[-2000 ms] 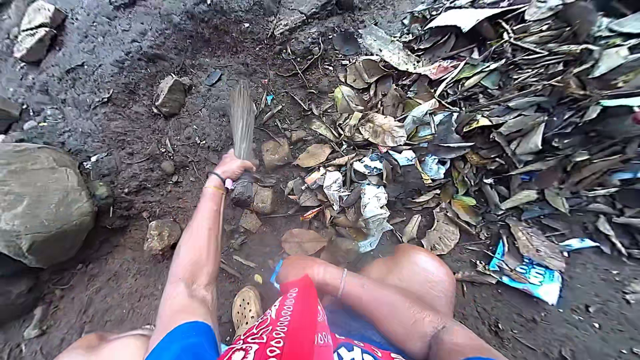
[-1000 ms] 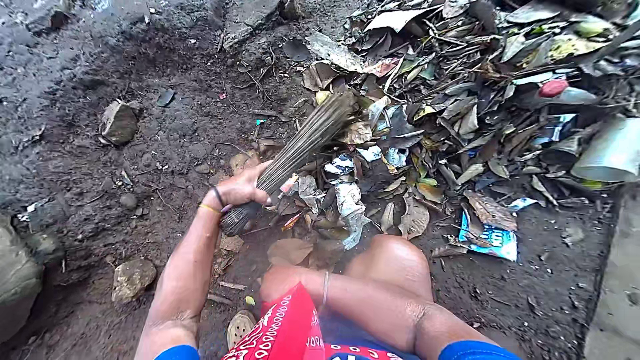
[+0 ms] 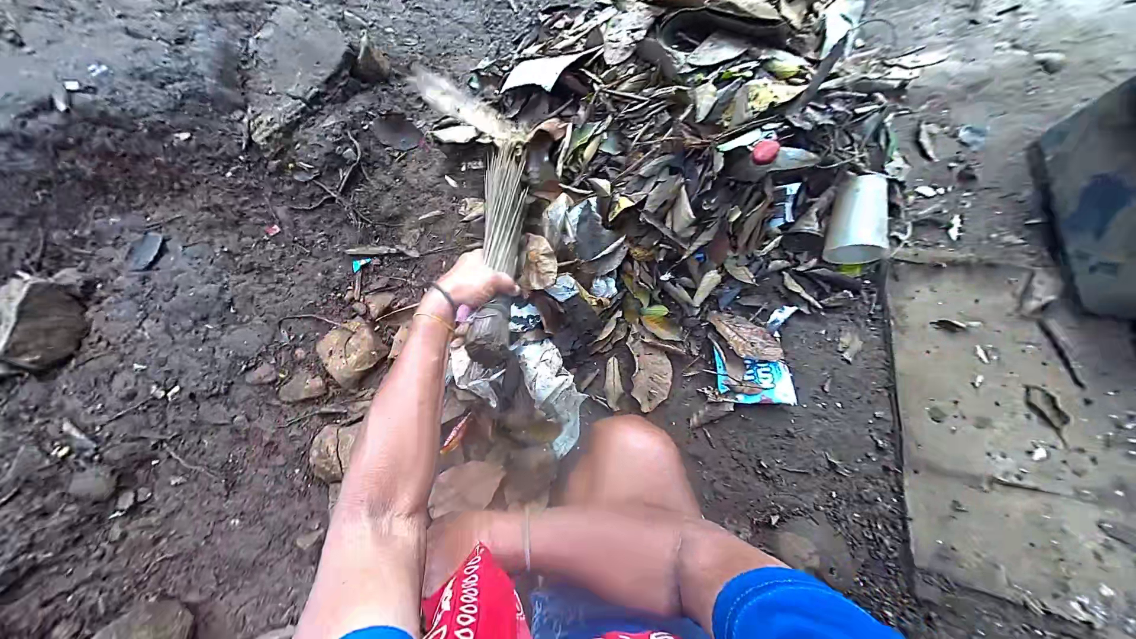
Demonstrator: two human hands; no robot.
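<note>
My left hand grips a stick broom near its bound end, bristles pointing away from me at the edge of a heap of dry leaves. Some bristle tips are blurred. My right hand rests low in front of me, partly behind a red patterned cloth; its fingers are hidden. Crumpled pale plastic lies on the soil just past my knee. A blue wrapper lies right of it, partly under a brown leaf.
A white plastic cup lies at the heap's right side. A concrete slab borders the soil on the right, below a dark bulky object. Stones sit left of my forearm, with a larger rock at far left.
The broom, slanting right over the leaves one second ago, now points away from me, its tips at the heap's left edge. The view has shifted right. My right hand stays low.
</note>
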